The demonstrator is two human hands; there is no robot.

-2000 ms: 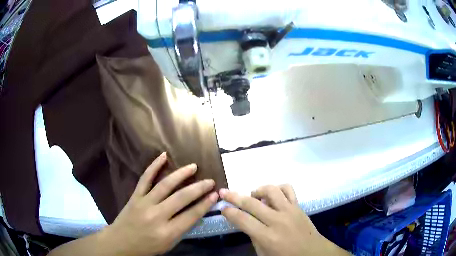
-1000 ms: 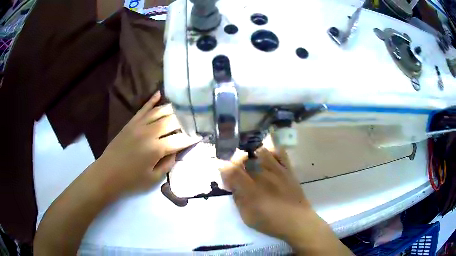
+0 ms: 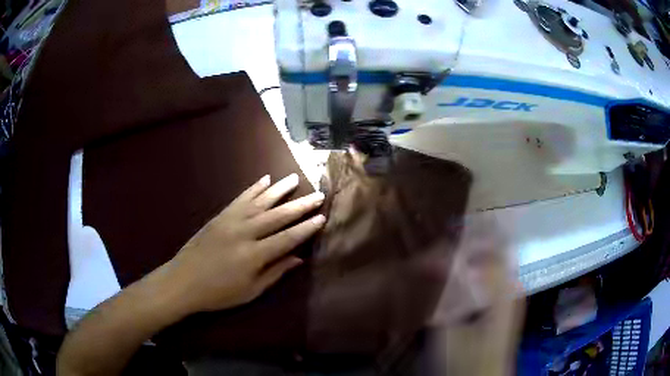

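Observation:
The large dark brown garment panel (image 3: 184, 147) lies spread left of the sewing machine head (image 3: 367, 51). A smaller brown cloth piece (image 3: 382, 235), lighter near the lamp, lies right of the panel, its top by the presser foot area (image 3: 356, 143). My left hand (image 3: 235, 246) rests flat, fingers spread, on the panel, with fingertips at the edge where the two cloths meet. My right hand (image 3: 477, 275) is strongly blurred at the right edge of the smaller piece; whether it grips the cloth cannot be told. The needle is not clear.
A blue plastic crate (image 3: 632, 341) holding mixed items is at the lower right, below the table's front edge with its tape strip (image 3: 577, 257). Red and orange cords (image 3: 638, 213) hang at the right. The white table top (image 3: 547, 228) shows right of the cloth.
Both hands have moved back from the machine head toward the front. The smaller piece now lies right of the needle area, and the panel covers more of the table in front. My right hand has moved right.

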